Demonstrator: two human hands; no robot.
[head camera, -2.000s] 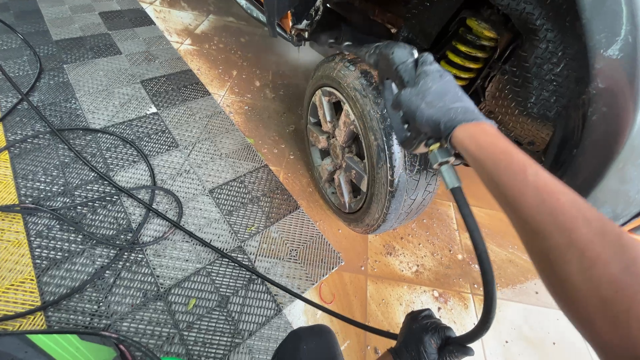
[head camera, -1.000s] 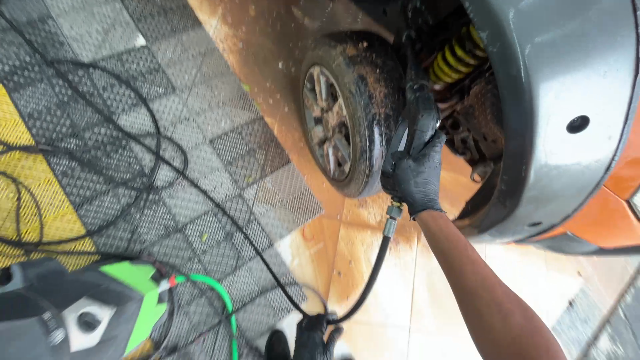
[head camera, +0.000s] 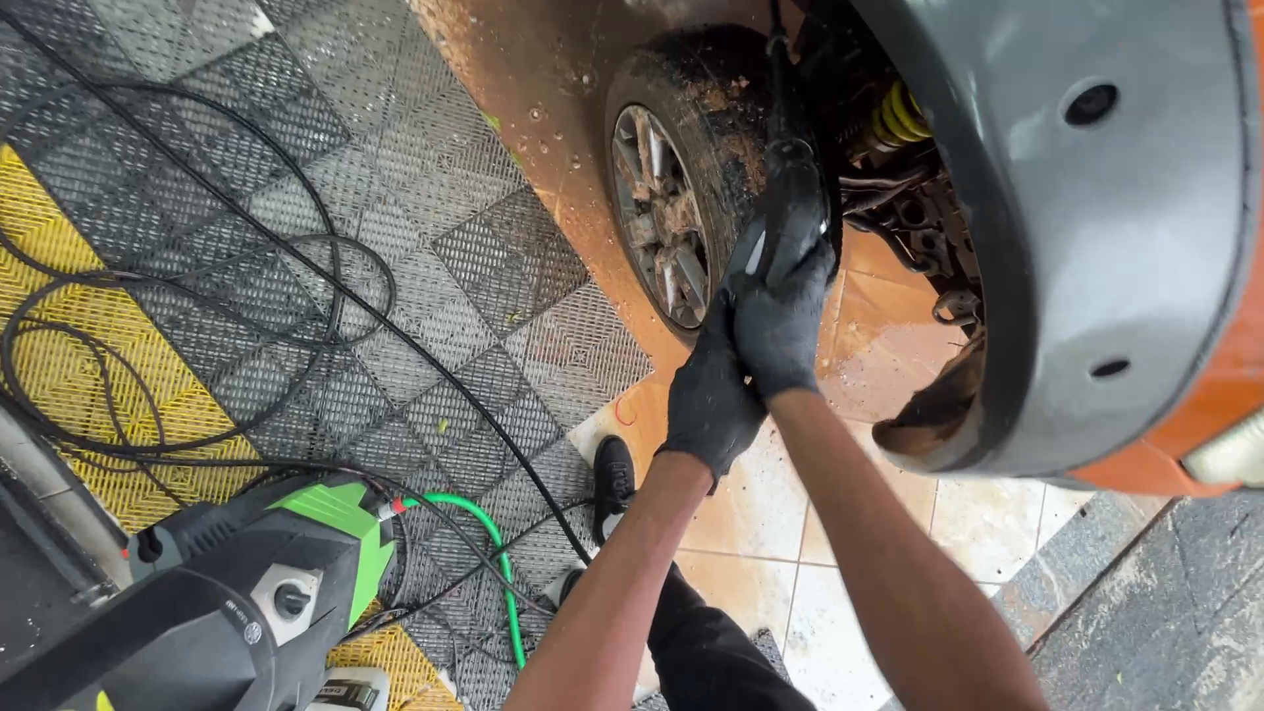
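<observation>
My right hand (head camera: 785, 316), in a black glove, grips a black pressure washer spray gun (head camera: 790, 197) whose lance points up, away from me. Pressed against it, my left hand (head camera: 713, 395), gloved too, is closed around the gun's lower end; its fingers are partly hidden. Beyond my hands stands a muddy car wheel (head camera: 662, 217) with mud caked on its spokes and tyre. A yellow coil spring (head camera: 899, 118) shows in the wheel arch, right of the gun.
A green and black pressure washer (head camera: 267, 592) stands at the lower left, with a green hose (head camera: 499, 543). Looped black hoses (head camera: 336, 286) cross the grey and yellow floor grating (head camera: 484, 247). The car's grey bumper (head camera: 1116, 227) is at the right, over wet, muddy tiles (head camera: 750, 513).
My left hand has come up from the hose to the spray gun, beside my right hand, which keeps its grip. The view has turned, bringing the pressure washer and bumper further in.
</observation>
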